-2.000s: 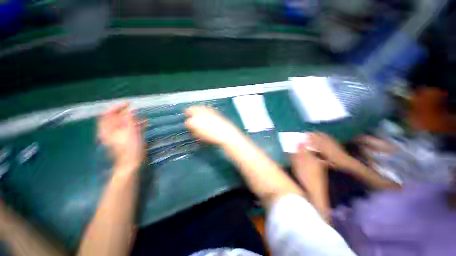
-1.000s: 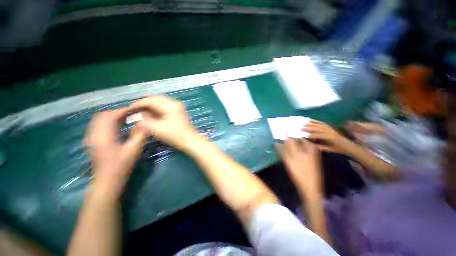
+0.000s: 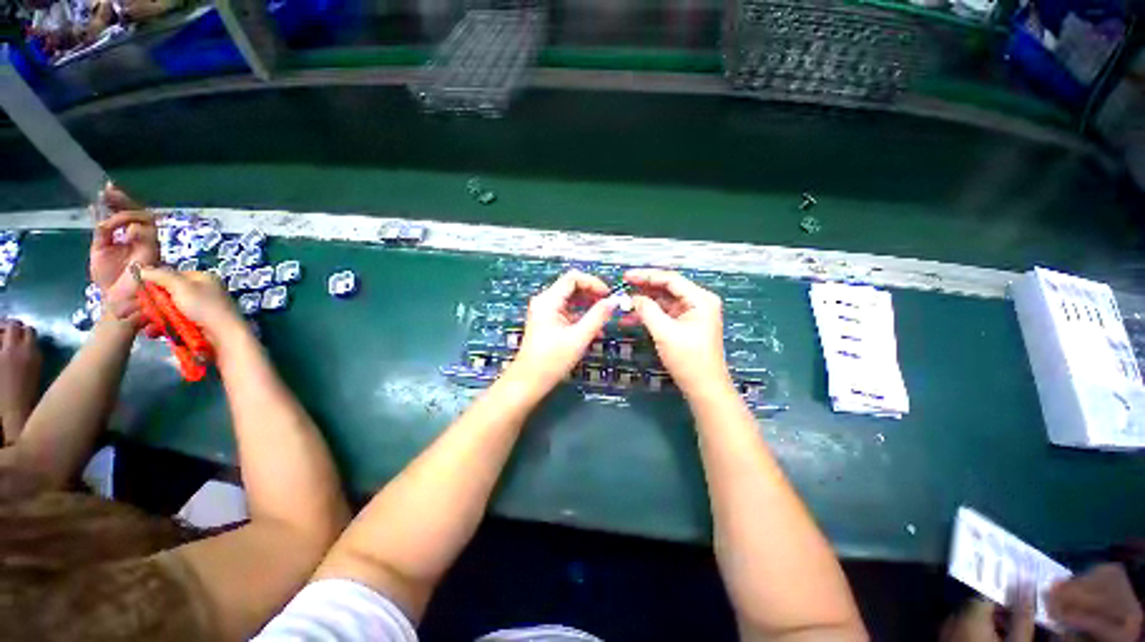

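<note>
My left hand (image 3: 565, 329) and my right hand (image 3: 678, 329) meet over the tray, fingertips nearly touching. Between them they hold a very small part (image 3: 620, 299) with a pale face and a dark edge; its exact kind cannot be told. Below lies the clear ribbed blister tray (image 3: 753, 341), with dark components (image 3: 608, 375) in its nearer rows. My hands hide the middle of the tray. Right of the tray lies a stack of white label sheets (image 3: 861, 351) with a column of small dark marks.
At left a neighbour's hands hold an orange-red tool (image 3: 173, 329) beside piled white housings (image 3: 258, 278). A thick white stack (image 3: 1082, 357) lies far right; another person's hand holds a white sheet (image 3: 998, 556). Small boards (image 3: 810, 226) lie on the belt beyond the metal rail (image 3: 540, 243).
The view has swung left and sharpened, bringing the left neighbour and housings into sight. My hands were apart at first, then came together around a small pale part; they remain together over the tray.
</note>
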